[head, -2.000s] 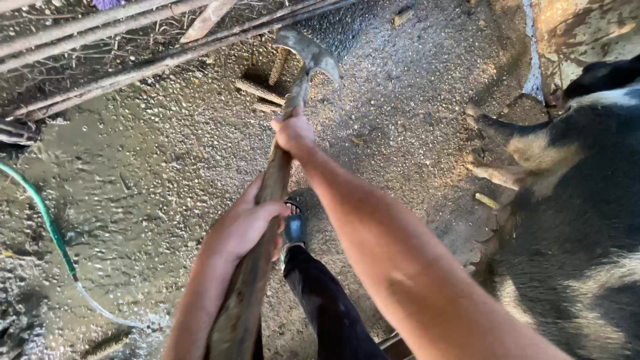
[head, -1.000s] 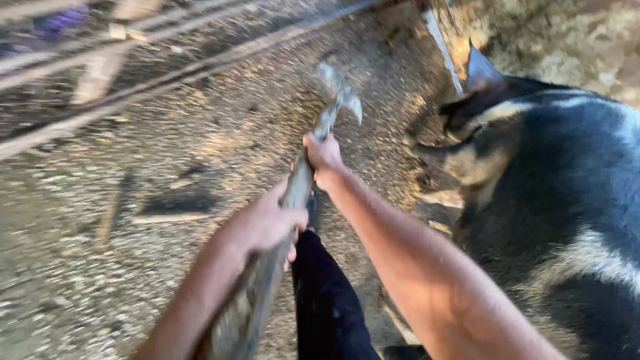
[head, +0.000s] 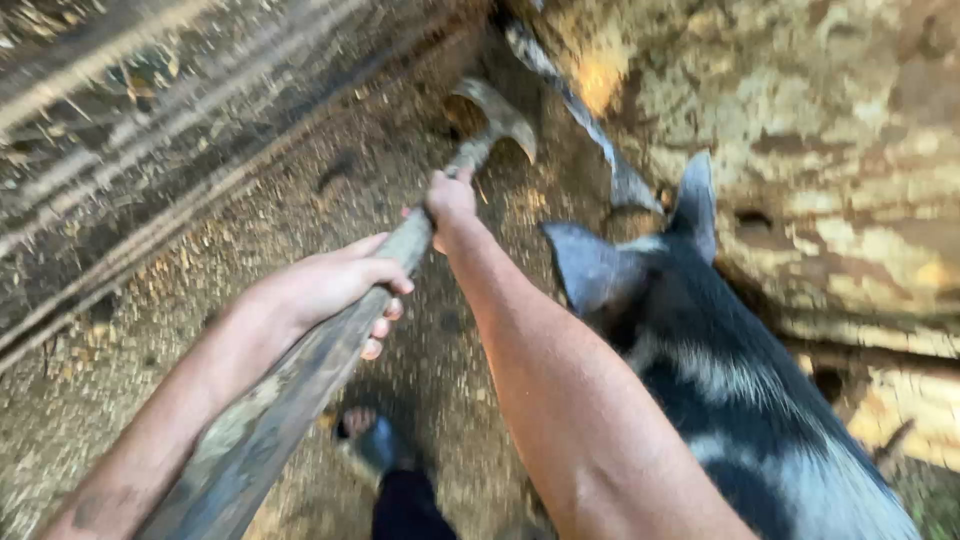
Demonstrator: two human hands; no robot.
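Observation:
A long wooden pole (head: 292, 397) runs up from the lower left, with a curved, two-pointed head (head: 491, 112) at its far end. My right hand (head: 451, 202) is closed around the pole just below that head. Lower on the pole, my left hand (head: 341, 289) grips it, its thumb on top and fingertips showing on the right side. The head is over the dirt floor near the wall's foot, somewhat blurred; whether it touches the floor I cannot tell. A black and white pig (head: 720, 360) with upright ears is right of my right forearm.
Wooden rails (head: 180, 217) cross the upper left. A mottled wall (head: 795, 150) rises on the right behind the pig. A pale, narrow strip (head: 585, 120) leans at the corner. My sandalled foot (head: 375, 442) stands on the littered dirt floor (head: 300, 487).
The pig, earlier lying on its side with legs showing, now shows its head and back with both ears up. The view has swung toward the corner. Both hands still hold the pole.

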